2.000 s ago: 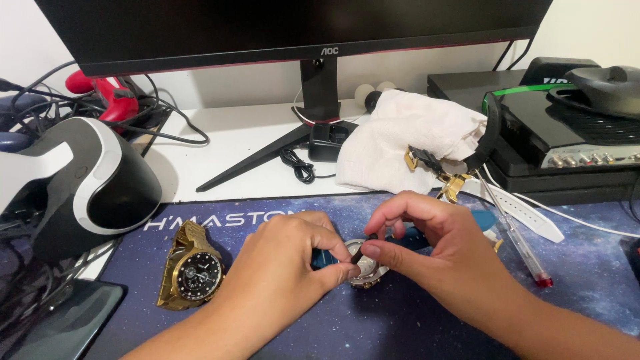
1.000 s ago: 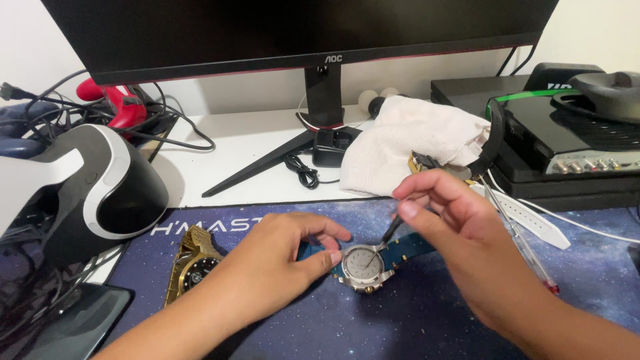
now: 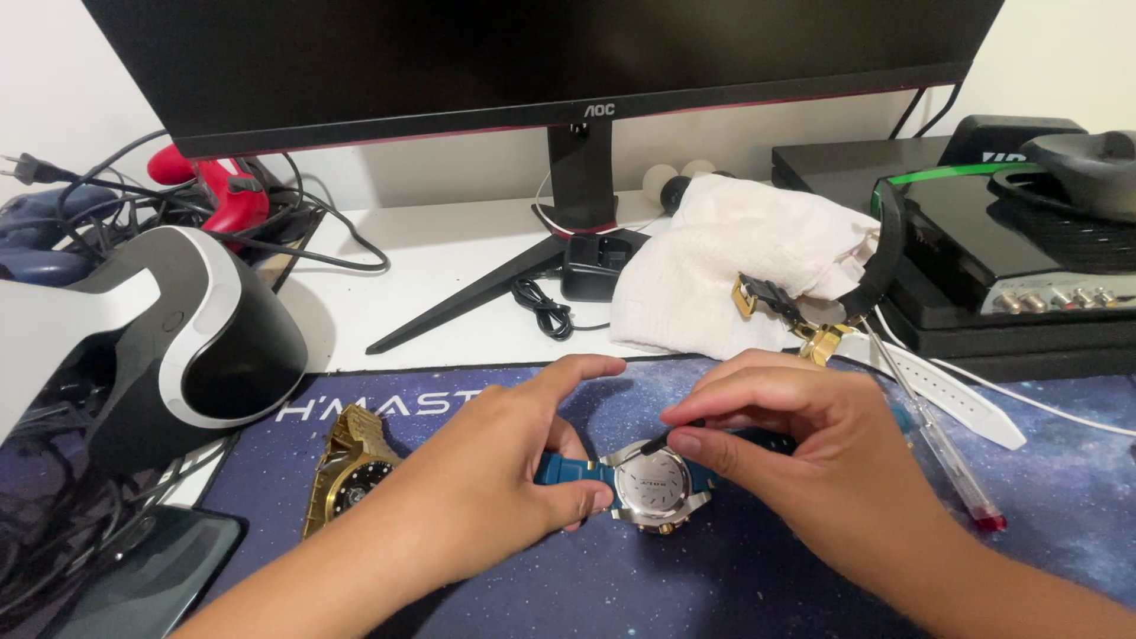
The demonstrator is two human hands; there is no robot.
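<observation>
A wristwatch [image 3: 652,484] with a steel case and blue strap lies face down on the dark blue desk mat [image 3: 710,577]. My left hand [image 3: 524,453] pinches its blue strap between thumb and fingers, left of the case; the index finger is extended. Between thumb and index finger, my right hand [image 3: 772,426] holds a thin dark tool [image 3: 657,442], its tip at the upper left edge of the case back. What kind of tool it is, I cannot tell. Part of the strap is hidden behind my right hand. A gold-coloured wristwatch [image 3: 351,470] stands on the mat beside my left forearm.
Behind the hands are a monitor stand [image 3: 581,186], a black charger [image 3: 593,266] and a white cloth [image 3: 737,257] with watch straps beside it. A clear screwdriver [image 3: 963,479] with a red end lies right. A VR headset [image 3: 195,337] and phone [image 3: 146,568] are left.
The watch back, largely covered by my hands two seconds ago, now shows. The dark tool's tip has moved from the lower part of the case back to its upper left edge.
</observation>
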